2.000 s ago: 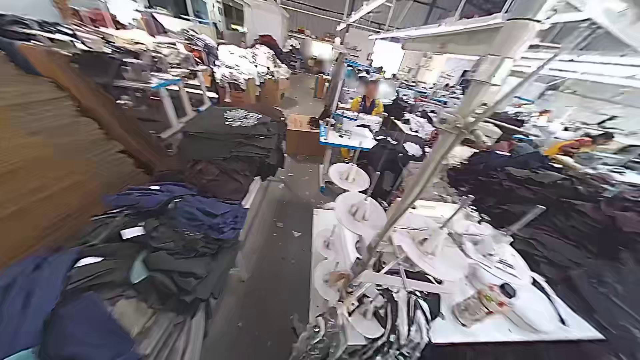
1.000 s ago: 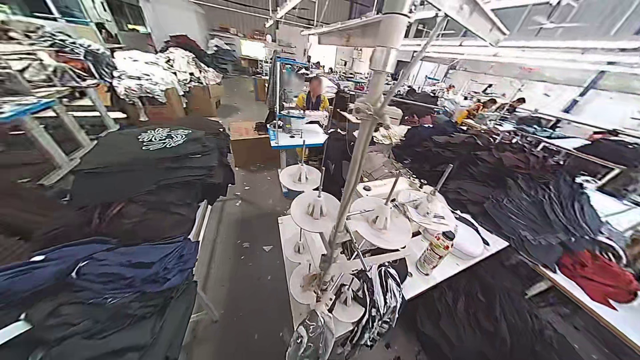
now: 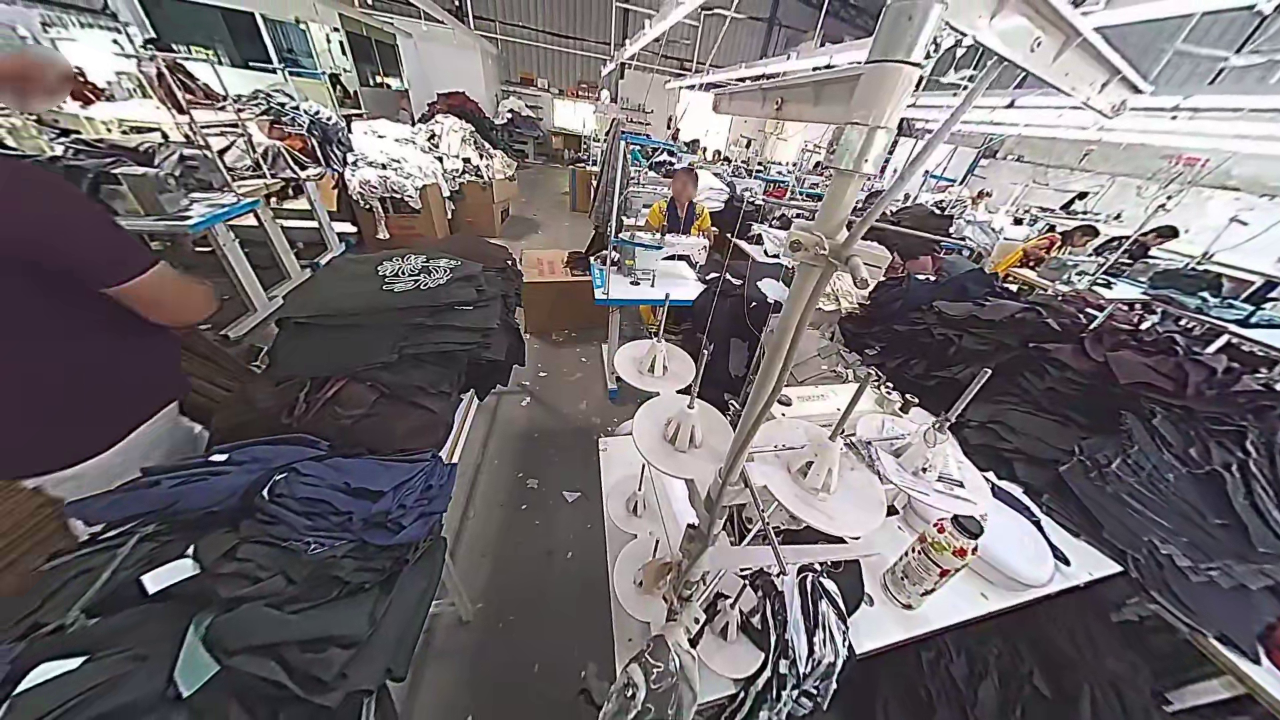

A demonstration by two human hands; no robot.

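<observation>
Neither of my hands is in view. Nearest in front stands a white sewing machine table (image 3: pixel 900 625) with a thread stand of white spool discs (image 3: pixel 682 436) around a slanting metal pole (image 3: pixel 790 345). A printed bottle with a dark cap (image 3: pixel 932 562) stands on the table, beside a white rounded machine part (image 3: pixel 1015 545). Black and white strips (image 3: pixel 808 625) hang by the pole's foot. To the left lie dark garments (image 3: pixel 310 610) with paper tags, navy garments (image 3: pixel 350 485) and a stack of black fabric pieces with a white print (image 3: pixel 400 310).
A person in a dark shirt (image 3: pixel 80 320) stands at the left edge. A person in yellow (image 3: pixel 680 212) sits at a sewing machine ahead. A floor aisle (image 3: pixel 530 500) with scraps runs between the tables toward a cardboard box (image 3: pixel 562 292). Dark cut fabric (image 3: pixel 1130 430) is heaped at right.
The view has shifted. The person in the dark shirt now shows at the left edge, where the earlier frames show no such person. The bottle still stands on the sewing table.
</observation>
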